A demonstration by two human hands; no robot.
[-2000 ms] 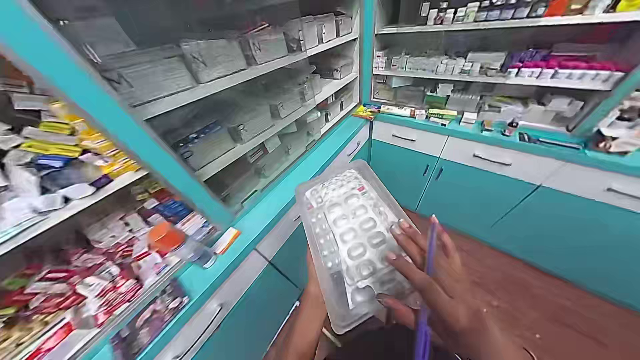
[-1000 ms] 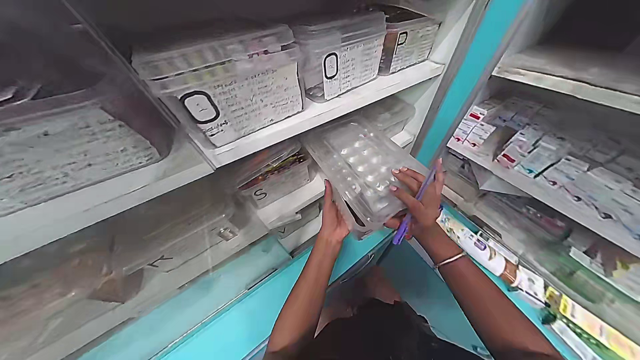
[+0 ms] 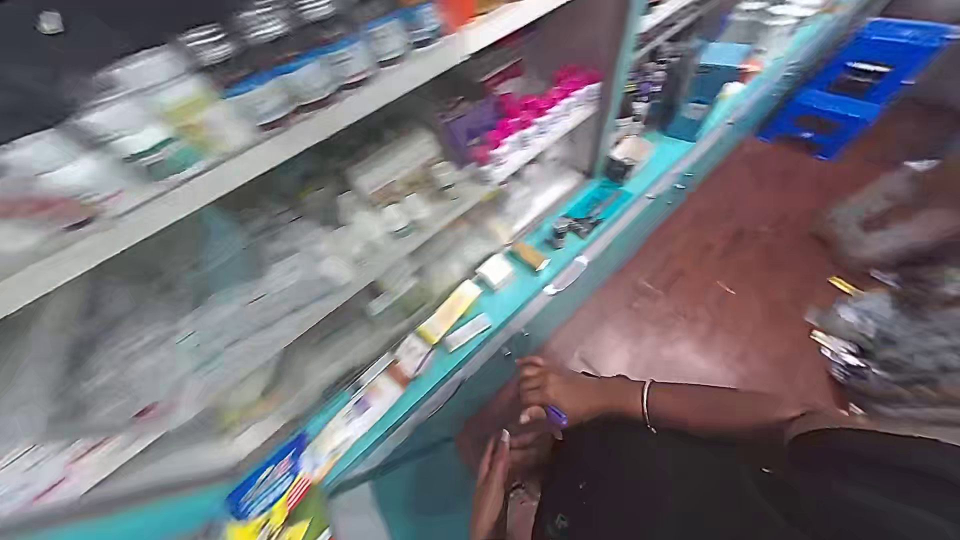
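My right hand (image 3: 551,390) is curled around a purple pen (image 3: 556,416) whose end shows below the fingers, and a bangle (image 3: 647,406) circles that wrist. Below and to its left, my left hand (image 3: 493,480) points upward with nothing visible in it; its fingers are partly hidden. The two hands are close together in front of the teal drawer fronts; whether they touch is unclear. No plastic box shows in either hand.
Blurred shelves of bottles (image 3: 330,67) rise at the left. A teal ledge (image 3: 517,300) holding small cartons (image 3: 450,311) runs diagonally. A blue plastic stool (image 3: 855,90) stands far right on the reddish floor (image 3: 720,277), near a heap of plastic-wrapped items (image 3: 900,352).
The clear plastic box that both hands held in the earlier frames is out of my hands. The view has swung strongly to other shelves and the floor. The pen remains in my right hand.
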